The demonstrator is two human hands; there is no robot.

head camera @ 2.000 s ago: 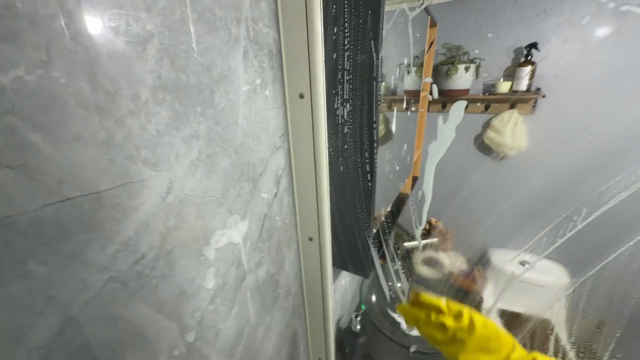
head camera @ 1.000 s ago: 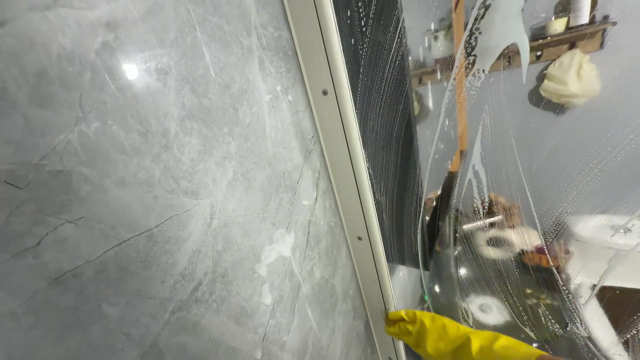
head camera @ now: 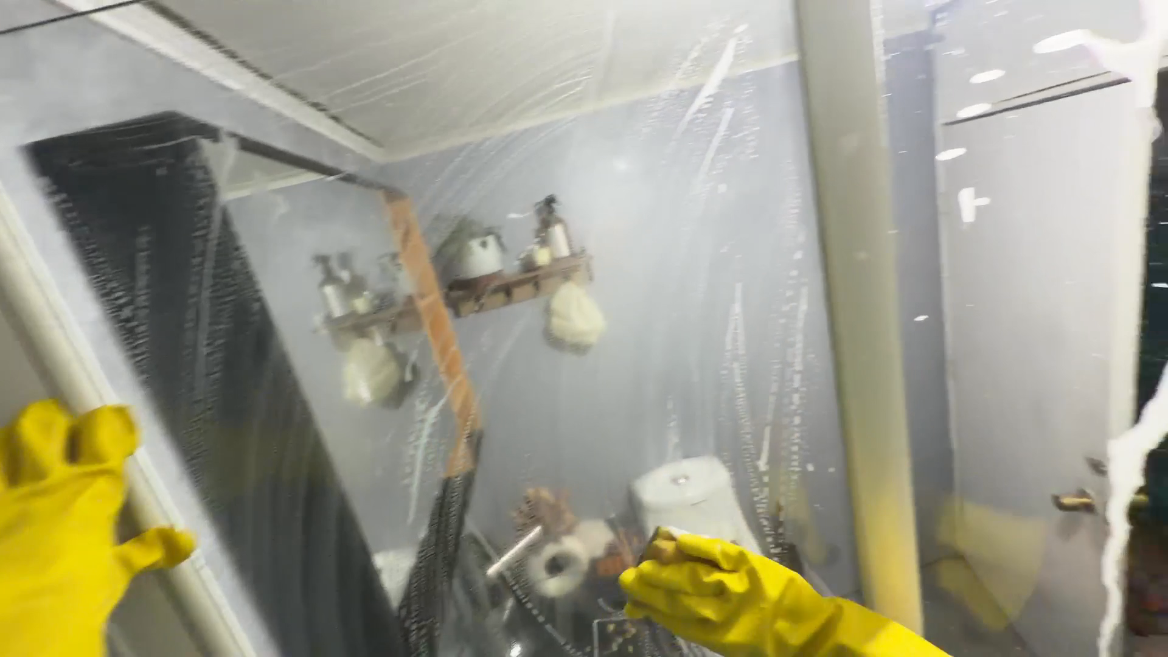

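Note:
My left hand (head camera: 68,525), in a yellow rubber glove, is at the left edge with fingers apart, against the pale upright frame (head camera: 151,511) of a glass screen. At the lower middle, my right hand (head camera: 703,584), also in a yellow rubber glove, is curled around a small cleaning pad (head camera: 668,540), mostly hidden by the fingers, over the wet glass panel (head camera: 675,365). Streaks and droplets of whitish suds cover the glass, with a thicker white run (head camera: 1118,511) at the far right.
A second pale upright post (head camera: 858,319) stands right of centre. Seen through or in the glass are a wooden shelf (head camera: 520,290) with bottles and a potted plant, bath puffs, a toilet (head camera: 689,493), paper rolls (head camera: 558,566) and a door (head camera: 1031,301) with a handle.
The view has swung right, from the marble-patterned wall to the glass. My left hand has come into view at the frame. The right hand is still low in the picture.

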